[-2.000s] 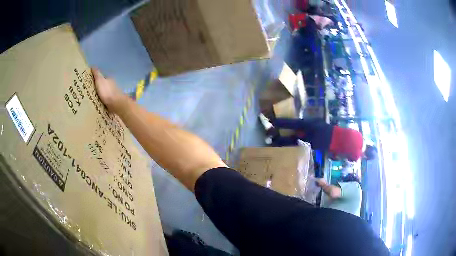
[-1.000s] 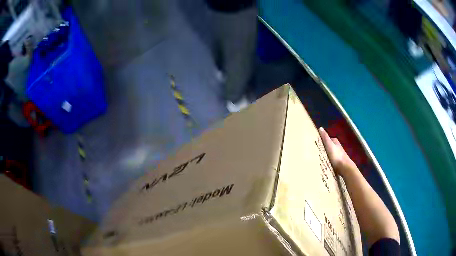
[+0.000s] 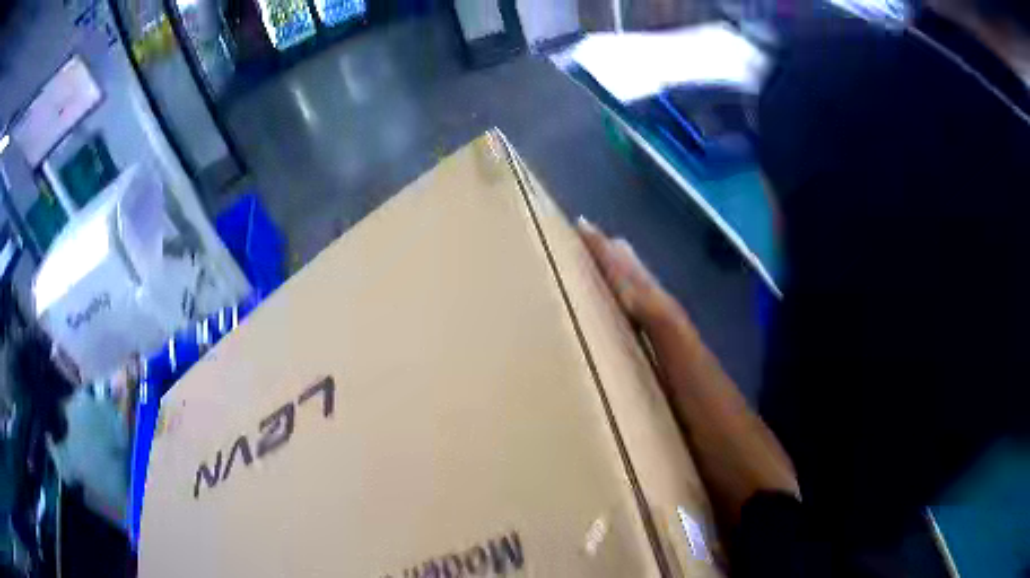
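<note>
A large brown shipping carton [image 3: 373, 339] fills the lower middle of the view, tilted, with black "LEVN" print and part of a "Model" line on its broad face. My right hand [image 3: 627, 277] lies against the carton's right side near the upper corner, fingers along the side panel, and holds it. The forearm comes up from the lower right, with a dark sleeve. A small shiny patch shows low on the right side panel. My left hand is not in view. The carton's underside is hidden.
A person in dark clothing [image 3: 892, 260] stands close at the right, in front of a green-topped bench [image 3: 740, 215]. Blue containers [image 3: 253, 239] and a white printed package [image 3: 107, 271] are at the left. Grey floor [image 3: 373, 124] shows beyond the carton.
The view has swung, and the carton now appears higher and closer. My right hand stays on its side. The person in dark clothing now fills much of the right side.
</note>
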